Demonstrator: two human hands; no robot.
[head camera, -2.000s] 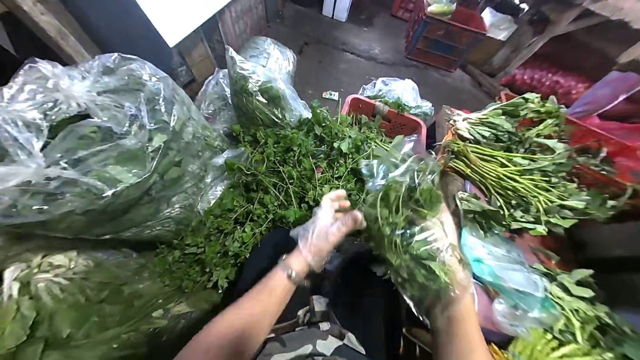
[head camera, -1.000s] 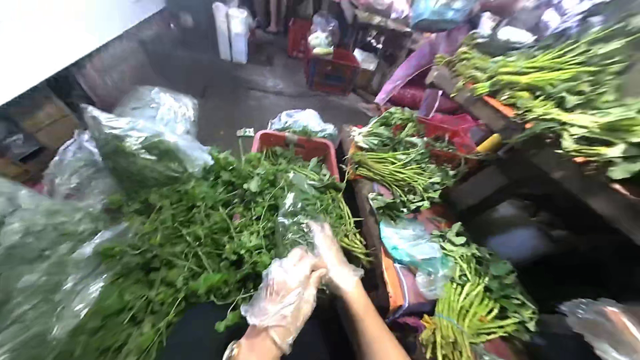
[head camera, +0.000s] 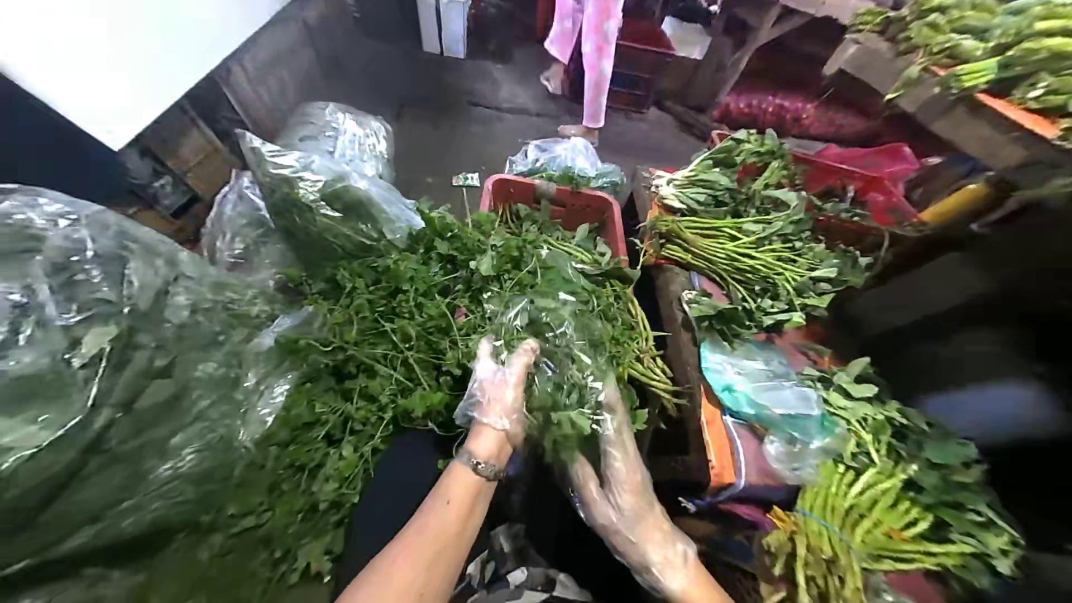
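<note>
A clear plastic bag of leafy greens (head camera: 561, 352) lies between my two hands, over a heap of loose green herbs (head camera: 394, 327). My left hand (head camera: 498, 389), in a thin clear plastic glove, touches the bag's left side with thumb and fingers apart. Against its lower right side rests my right hand (head camera: 620, 494), gloved too, fingers spread. Whether either hand grips the bag's film cannot be told. Behind the heap stands a red plastic crate (head camera: 599, 224) with greens in it.
Large clear bags of greens (head camera: 109, 360) bulge at the left. Bundled long-stemmed greens (head camera: 729, 251) lie on the right, with a teal plastic bag (head camera: 766, 385) and another tied bundle (head camera: 854, 528) nearer. A person's legs in pink trousers (head camera: 599, 63) are beyond the crate.
My hands, close together one second ago, are now apart on either side of the bag. A person's legs have come into view beyond the crate. The view has shifted.
</note>
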